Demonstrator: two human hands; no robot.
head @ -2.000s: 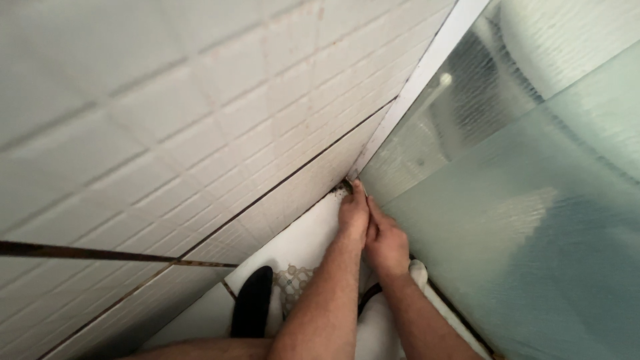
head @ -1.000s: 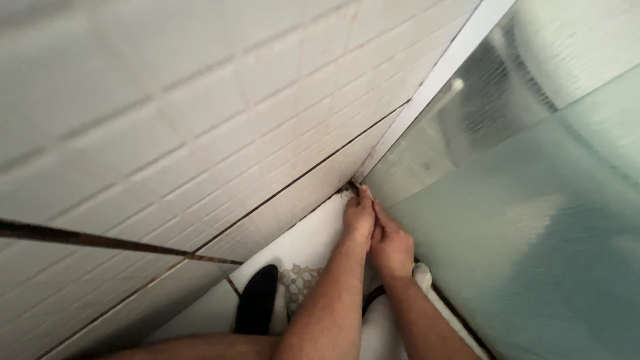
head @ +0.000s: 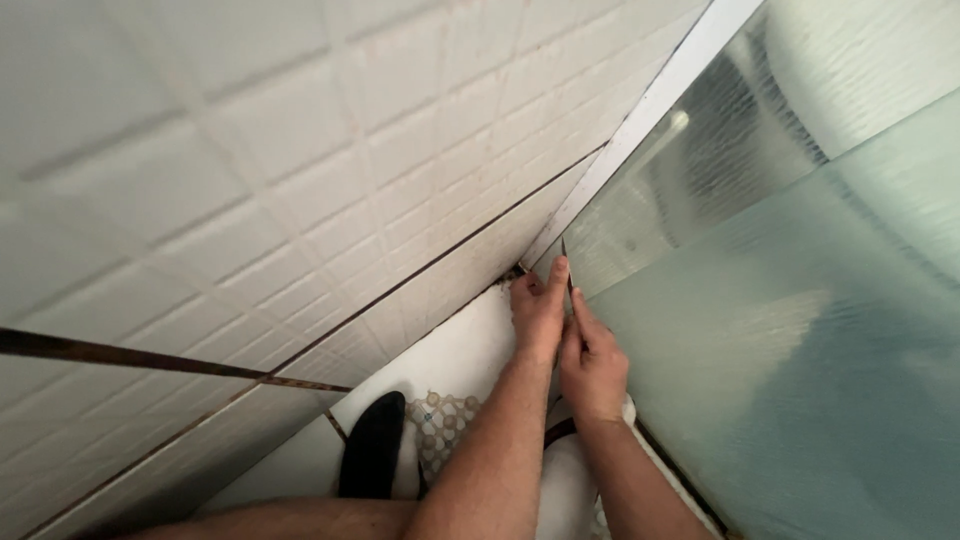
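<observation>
My right hand [head: 596, 364] grips a thin, pointed metal blade [head: 565, 255], probably a knife, whose tip points up beside the glass panel. Its handle is hidden in the hand. Just left of it, my left hand [head: 538, 311] has one finger extended against the blade's side. Its other fingers curl at the low corner where the tiled wall [head: 442, 195] meets the white frame strip [head: 645, 127]. Dark, crumbly residue [head: 511, 276] shows in that corner. Whether the left fingers pinch something small there cannot be told.
A textured, greenish glass panel [head: 750, 337] rises on the right. Below the hands are a white ledge [head: 442, 349] and patterned floor tiles [head: 442, 424]. A black shoe or slipper [head: 373, 446] is at lower left, with my bare leg [head: 300, 517] near the bottom edge.
The hands were close together at the corner. Now the right hand is a little apart from the left, and the blade shows above the fingers, raised away from the corner.
</observation>
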